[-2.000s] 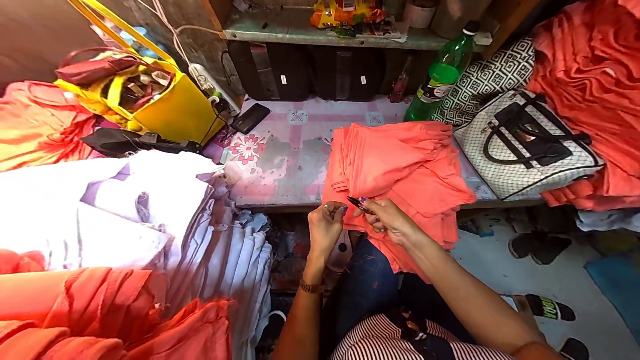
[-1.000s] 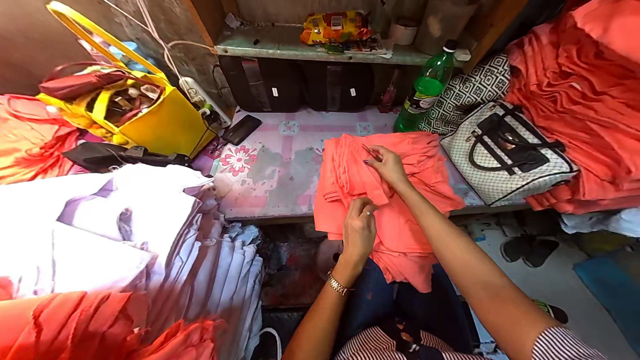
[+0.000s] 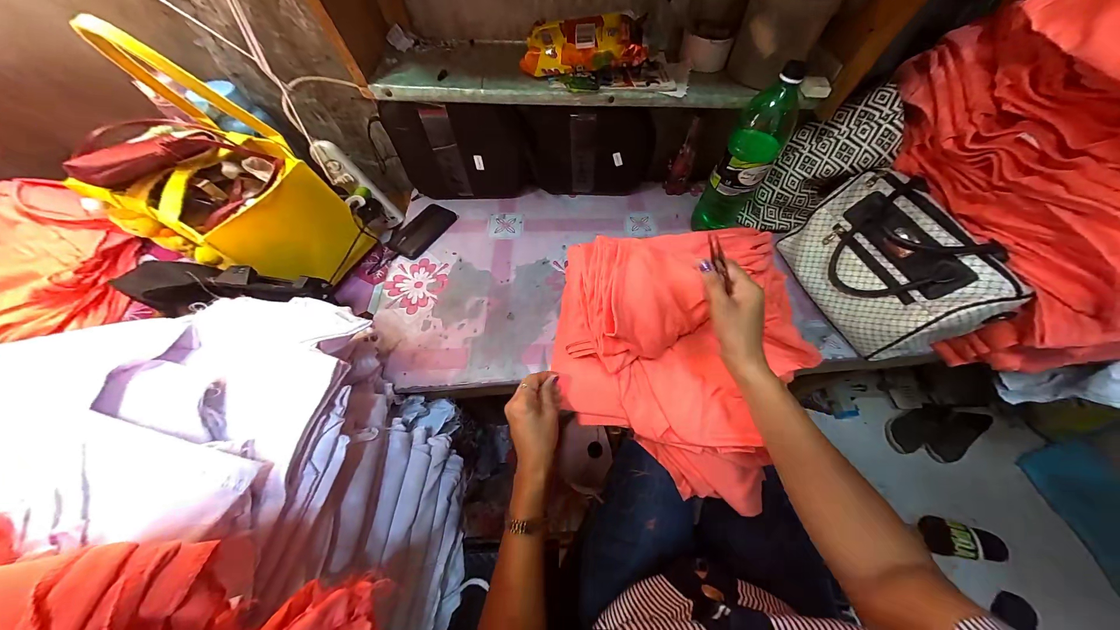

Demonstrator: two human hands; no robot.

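A stack of folded coral cloth (image 3: 647, 306) lies on the low table in front of me, its near part hanging over the edge onto my lap. My right hand (image 3: 733, 306) is above the right side of the stack, closed on a small dark pointed tool, perhaps thread snips or tweezers (image 3: 719, 262). At the stack's left edge, my left hand (image 3: 535, 411) has its thumb and fingers pinched together near the cloth. Whether it holds a bit of fabric or thread cannot be made out.
White folded garments (image 3: 175, 420) are piled at left, with coral cloth (image 3: 114, 586) below. Behind them are a yellow bag (image 3: 280, 219) and a phone (image 3: 423, 231). A green bottle (image 3: 744, 157) and a checked handbag (image 3: 901, 262) stand at right. A shelf (image 3: 490, 86) spans the back.
My left hand has moved from over the cloth to the stack's left edge. The right hand, which was over the upper middle of the stack, is now farther right with the tool pointing up.
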